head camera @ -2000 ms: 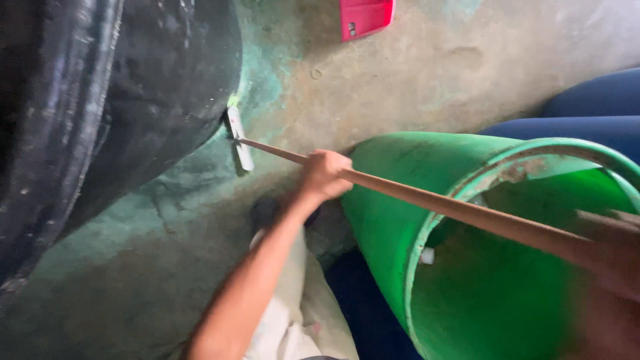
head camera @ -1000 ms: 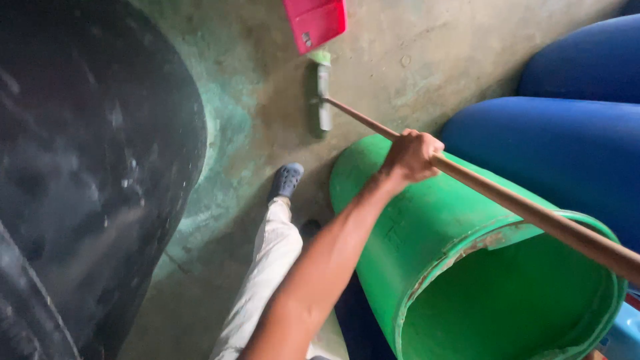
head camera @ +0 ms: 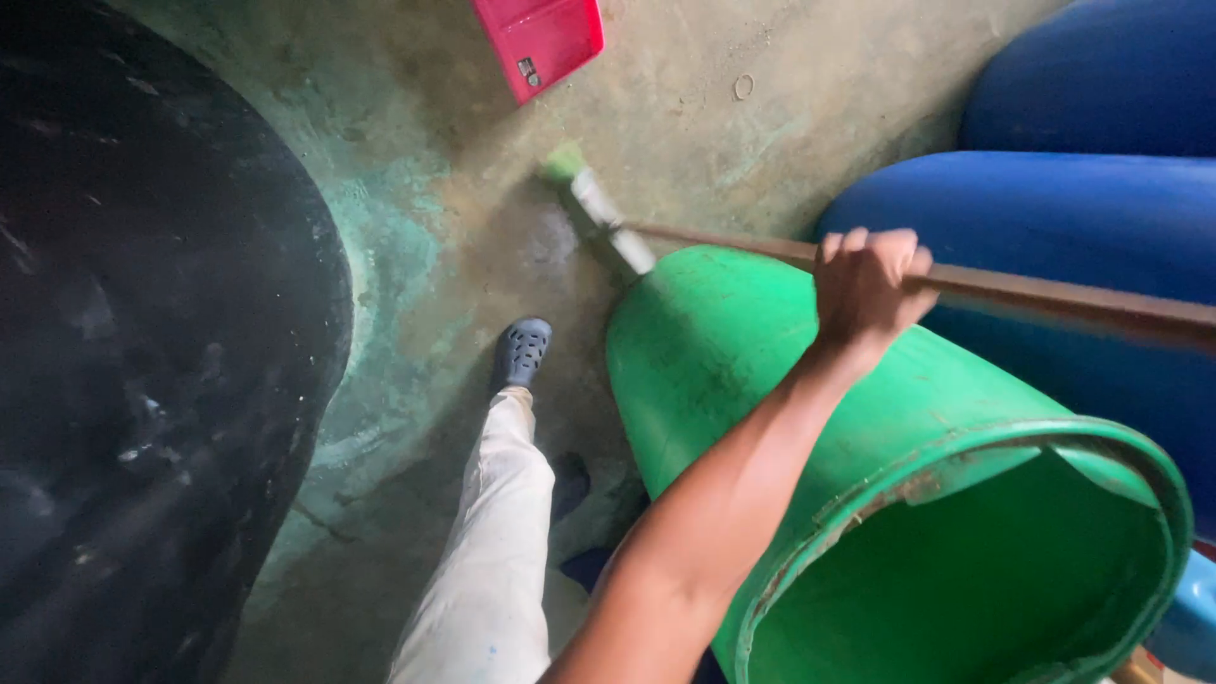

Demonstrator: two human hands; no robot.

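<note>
My left hand (head camera: 869,285) is closed around the wooden handle (head camera: 1054,296) of a floor broom, above the side of the green barrel. The handle slants down leftward to a narrow whitish broom head (head camera: 613,223), blurred, with green bristles (head camera: 564,162) at its far end. That head is low over the concrete floor, beside the barrel's closed end. A pinkish-red dustpan (head camera: 551,43) lies beyond it at the top edge. The other end of the handle runs out of view at the right, and my right hand is not visible.
A green plastic barrel (head camera: 760,361) lies on its side, its cut rim facing me. Blue barrels (head camera: 1007,204) are at the right. A large black container (head camera: 161,361) fills the left. My foot in a grey clog (head camera: 524,351) stands between them. A light-blue object (head camera: 1187,608) shows lower right.
The broom head was beside the black container, then close to the dustpan; now it is apart from the dustpan, near the green barrel. A blurred hand at the right edge two seconds ago is out of view.
</note>
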